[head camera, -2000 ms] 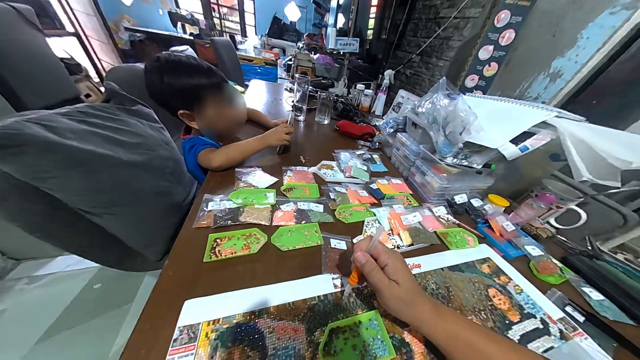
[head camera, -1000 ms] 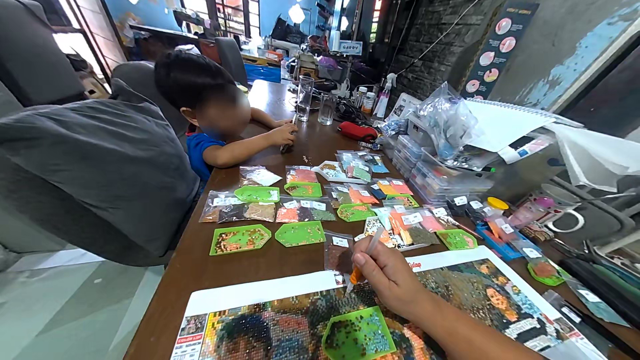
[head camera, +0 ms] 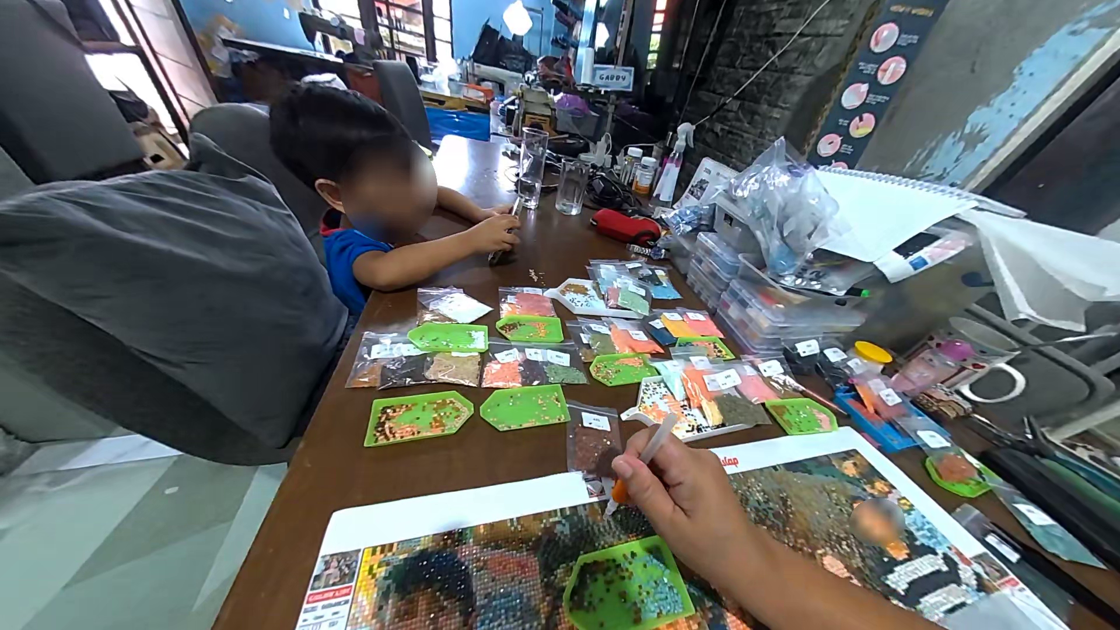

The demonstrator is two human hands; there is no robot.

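My right hand [head camera: 687, 490] grips a diamond painting pen [head camera: 643, 459] with a clear barrel and an orange part near the tip. The pen tip points down at the diamond painting canvas [head camera: 516, 569], beside its top middle edge. Just below the hand, a green tray [head camera: 626, 586] with dark and pale blue beads lies on the canvas. A small zip bag of dark red beads [head camera: 595, 446] touches the canvas's upper edge. My left hand is out of view.
Green trays [head camera: 420, 418] and bead bags [head camera: 455, 367] spread over the brown table. A white tray [head camera: 682, 407] holds more bags. Clear plastic boxes [head camera: 752, 306] are stacked at the right. Another person [head camera: 376, 192] sits at the left table edge, near two glasses [head camera: 573, 185].
My right hand keeps its hold on the pen, close to the same part of the canvas. Nothing else has plainly moved.
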